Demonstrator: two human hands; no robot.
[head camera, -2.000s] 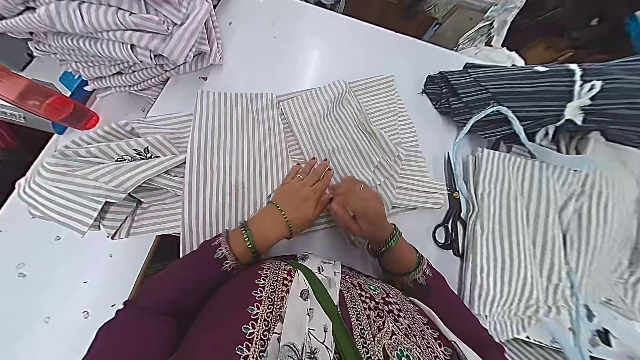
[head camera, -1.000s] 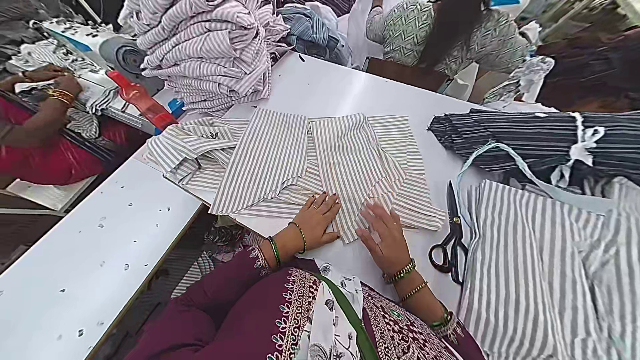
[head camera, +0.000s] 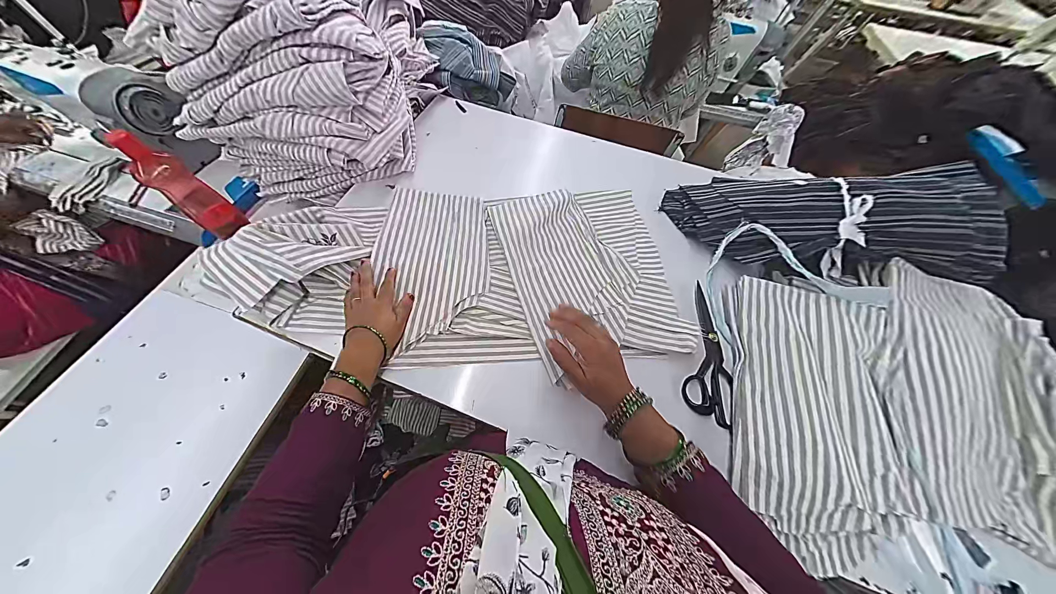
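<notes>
Grey-and-white striped fabric pieces (head camera: 561, 256) lie spread and overlapping on the white table. My left hand (head camera: 377, 307) rests flat on the left part of them, fingers apart, beside a striped piece with a small dark leaf motif (head camera: 285, 247). On the lower edge of the right folded panel lies my right hand (head camera: 587, 353), slightly blurred, with its fingers spread. Neither hand grips anything that I can see. Black-handled scissors (head camera: 708, 375) lie right of my right hand, blades pointing away from me, next to a stack of striped fabric (head camera: 825, 396).
A tall pile of striped cloth (head camera: 305, 99) stands at the back left, near a red plastic bottle (head camera: 177, 181). A dark striped bundle (head camera: 916, 210) tied with white cloth lies at the back right. Beyond the table sits a person (head camera: 635, 66). A gap opens below the table's front edge (head camera: 462, 388).
My hands, close together two seconds ago, are now apart; the left has moved left across the fabric. The left panel lies differently than it did then. The view has shifted, showing more of the left.
</notes>
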